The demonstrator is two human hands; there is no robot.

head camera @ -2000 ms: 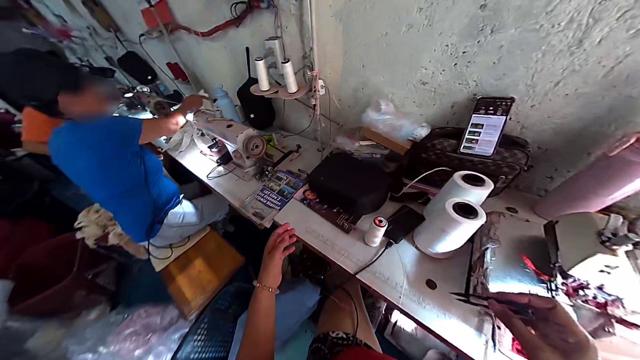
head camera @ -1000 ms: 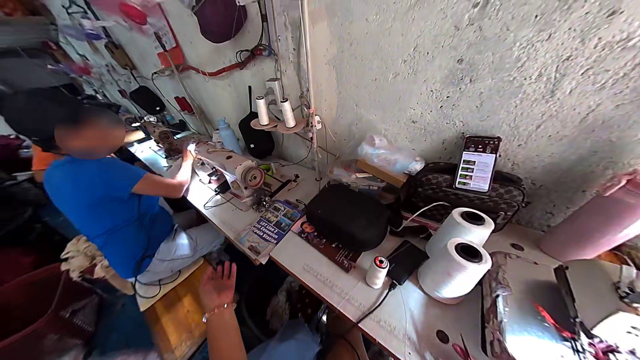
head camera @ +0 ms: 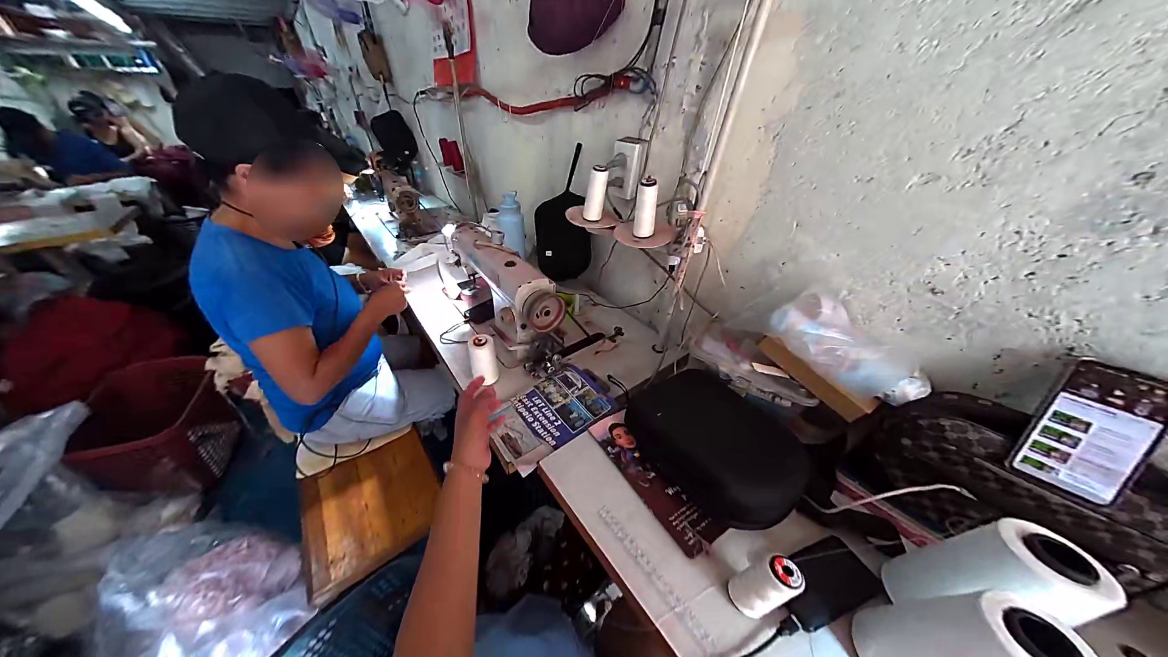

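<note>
My left hand [head camera: 474, 424] is raised at the near edge of the neighbouring sewing table, its fingertips just below a white thread cone [head camera: 483, 359]. Whether it touches the cone cannot be told. Right of the hand lies a printed booklet [head camera: 557, 411], and behind it stands an industrial sewing machine [head camera: 511, 283]. A black zippered case [head camera: 716, 447] rests on a dark printed sheet [head camera: 657, 493]. Nearer to me are a small white thread spool [head camera: 765, 586], a black power adapter [head camera: 835, 579] and large white thread cones [head camera: 1004, 566]. My right hand is out of view.
A person in a blue shirt [head camera: 274, 310] sits at the machine on a wooden bench [head camera: 365, 502]. At the right, a phone [head camera: 1086, 429] leans on a patterned bag [head camera: 940, 465]. A thread stand [head camera: 644, 233] is by the wall. A red basket [head camera: 164, 420] and plastic bags [head camera: 201, 584] lie left.
The view has swung left. My left hand has reached forward to the neighbouring table. My right hand, seen with a thin tool two seconds ago, has left the view. The co-worker's hands have drawn back from the machine.
</note>
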